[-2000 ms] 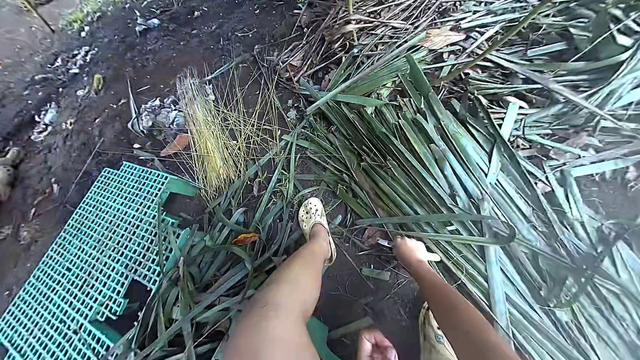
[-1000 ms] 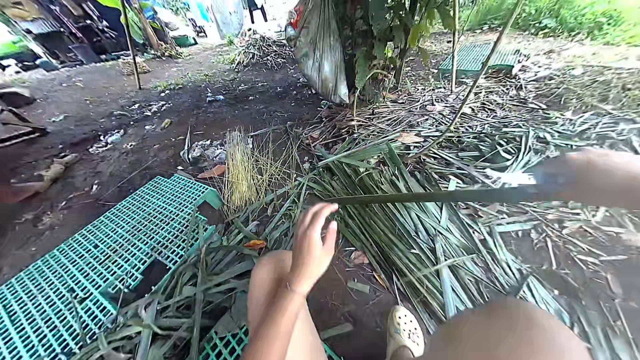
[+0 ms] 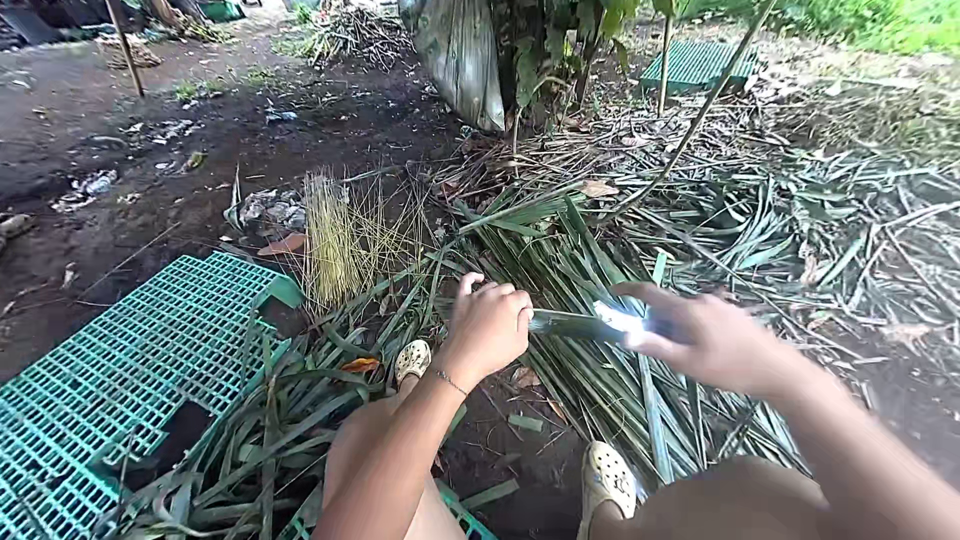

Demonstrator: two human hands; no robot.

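Observation:
My left hand (image 3: 487, 322), a thin bracelet at its wrist, is closed on one end of a green palm leaf strip (image 3: 566, 325) in front of my knees. Farther right, my right hand (image 3: 697, 334) grips a small, shiny object (image 3: 621, 318) against the strip; it is blurred and partly hidden, perhaps a blade. Below both hands lies a broad pile of long green leaves (image 3: 600, 375). A bundle of thin yellow-green leaf ribs (image 3: 330, 247) stands on the soil left of my left hand.
A green plastic grating (image 3: 150, 360) lies at the left, beside a heap of loose leaf strips (image 3: 300, 442). My feet in pale clogs (image 3: 609, 476) are below the hands. Dry stalks and a large sack (image 3: 465, 67) lie beyond; a thin slanted stick (image 3: 697, 120) rises at the right.
My right hand has come in from the far right toward my left hand. Two seconds ago both hands were lower, near my knees. The view has tilted up since then.

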